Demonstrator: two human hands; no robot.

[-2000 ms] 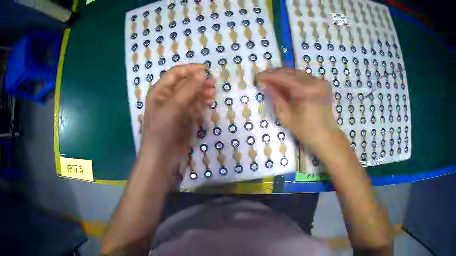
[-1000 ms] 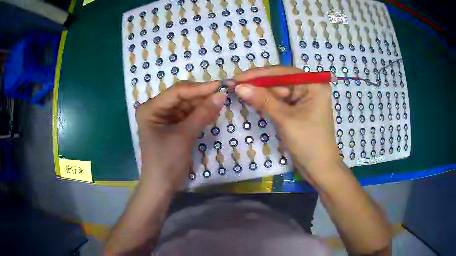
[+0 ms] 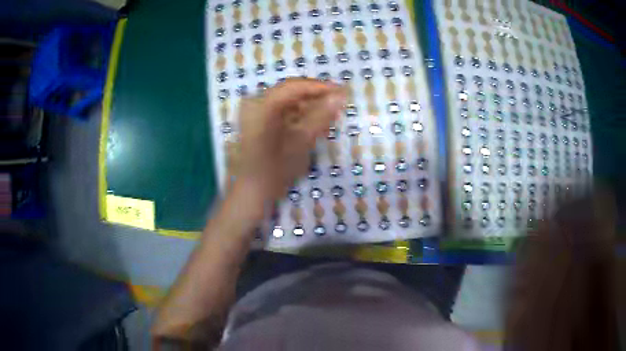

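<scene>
The left white tray [image 3: 405,236] lies in front of me with rows of small dark discs with silver rings and tan tabs. My left hand [image 3: 285,127] is over its middle, blurred, fingers curled with thumb and fingertips close together; whether a disc is between them cannot be told. My right hand [image 3: 570,240] is a dark blur at the lower right, by the near right corner of the right white tray [image 3: 476,159]; its fingers cannot be made out. The red probe is not visible.
Blue tape [image 3: 439,137] runs between the trays. A yellow label [image 3: 130,211] sits at the left front corner of the green mat [image 3: 161,123]. A green label [image 3: 473,244] lies at the right tray's front edge. A blue stool [image 3: 68,75] stands at left.
The hands, together at the red probe one second ago, are apart. The right hand has moved down and right, and the probe is out of sight. The whole view has shifted, with trays further right.
</scene>
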